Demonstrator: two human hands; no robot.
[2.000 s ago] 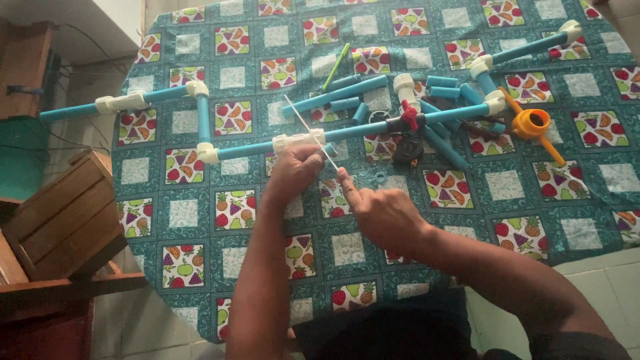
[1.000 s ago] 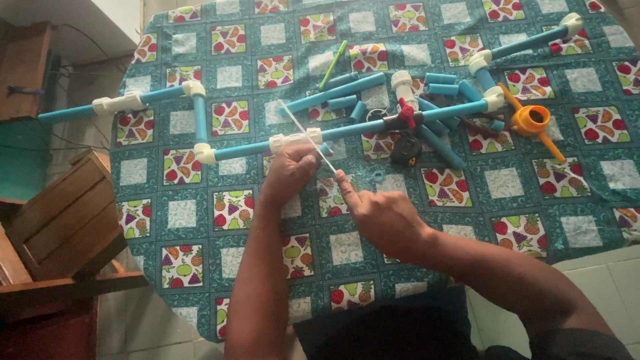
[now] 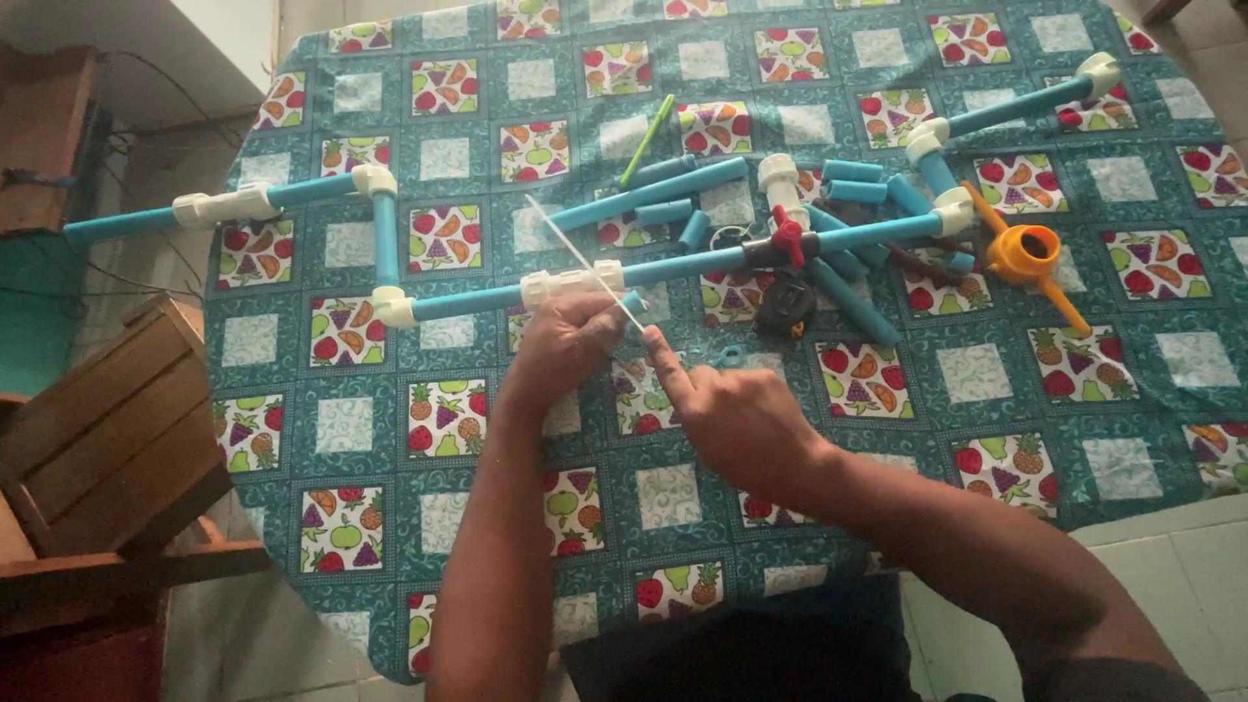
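Note:
My left hand point(image 3: 570, 341) grips a short blue PVC pipe piece point(image 3: 634, 303), whose end shows past the fingers. A thin pale blade point(image 3: 577, 248) lies aslant across that end. My right hand point(image 3: 736, 414) is closed around the near end of the blade, index finger stretched along it; its handle is hidden. Just beyond the left hand runs a blue pipe assembly point(image 3: 468, 303) with white fittings, among them a white coupling point(image 3: 570, 282), and a red-handled valve point(image 3: 787, 237). A small blue ring point(image 3: 731, 356) lies right of the blade.
Loose blue pipe pieces point(image 3: 853, 302) lie around the valve, with a black tape measure point(image 3: 785, 304) near it. A green stick point(image 3: 647, 139) is farther back. An orange plastic tool point(image 3: 1024, 255) with two arms sits at right. A wooden chair point(image 3: 117, 429) stands left of the table.
The blade has shifted slightly across the pipe piece along with my right hand. My left hand has stayed about where it was, holding the piece.

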